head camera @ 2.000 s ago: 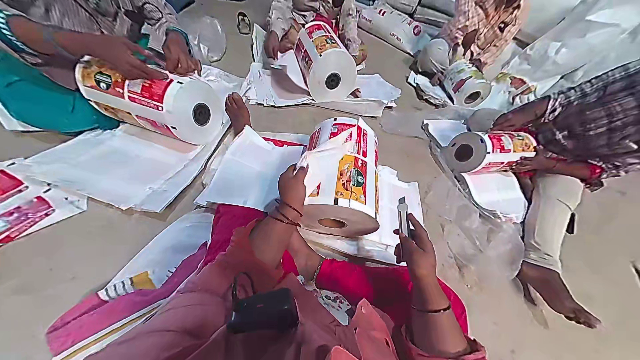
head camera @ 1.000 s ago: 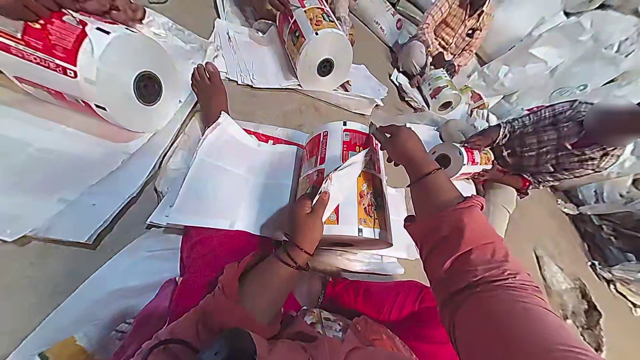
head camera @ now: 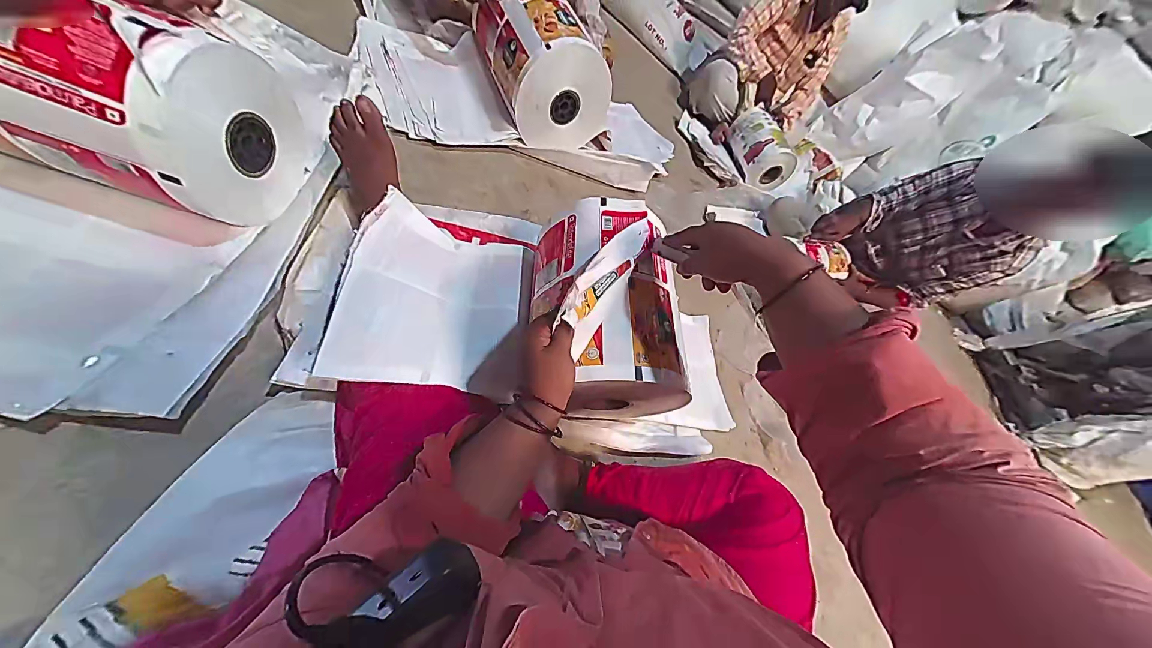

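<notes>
A large roll of printed plastic packaging film (head camera: 661, 297), white with red and yellow print, lies in front of me on a stack of white sheets (head camera: 423, 297). My left hand (head camera: 547, 364) is closed on a lifted strip of film (head camera: 598, 279) at the roll's left side. My right hand (head camera: 711, 252) is at the roll's upper right edge, its fingers closed around a slim cutter (head camera: 669, 250), mostly hidden by the fingers; its tip is by the film's lifted end. The roll's near end shows its core hole.
Other film rolls lie left (head camera: 216, 135), ahead (head camera: 562, 90) and ahead to the right (head camera: 760, 153), with people sitting around. A bare foot (head camera: 364, 148) rests beside the sheets. Crumpled plastic (head camera: 972, 90) is heaped at upper right. A black device (head camera: 423, 580) hangs at my lap.
Two seconds ago my right hand held the cutter off to the roll's right; it has since moved forward to the roll's upper edge. My left hand still holds the film. The view has shifted.
</notes>
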